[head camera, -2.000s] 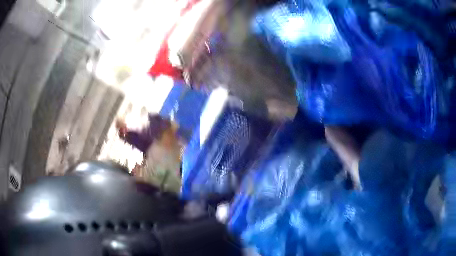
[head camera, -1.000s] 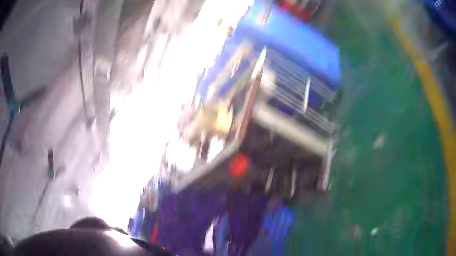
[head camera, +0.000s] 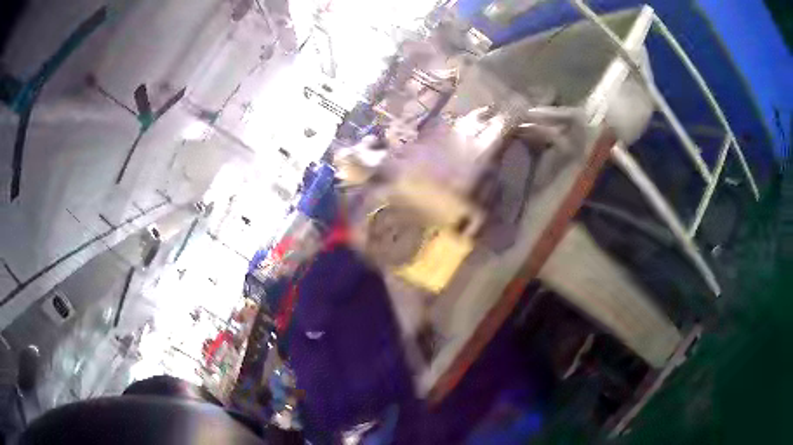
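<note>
Neither of my hands shows in the picture. The view is tilted sideways and blurred. Nearest in front is a work table (head camera: 530, 269) with a reddish-brown edge and pale metal legs. A yellow piece (head camera: 436, 259) lies on it, with blurred pale items behind that I cannot make out. A dark purple shape (head camera: 348, 335), perhaps a person's clothing, stands at the table's lower end.
A dark rounded object (head camera: 130, 424) fills the lower left, close to the lens. Green floor (head camera: 748, 374) shows at the lower right. A blue surface (head camera: 739, 52) is at the upper right. Ceiling fans (head camera: 146, 117) show at the left.
The table has come closer and larger in view. The yellow floor line has left the picture, and less green floor shows. The dark purple shape appears larger.
</note>
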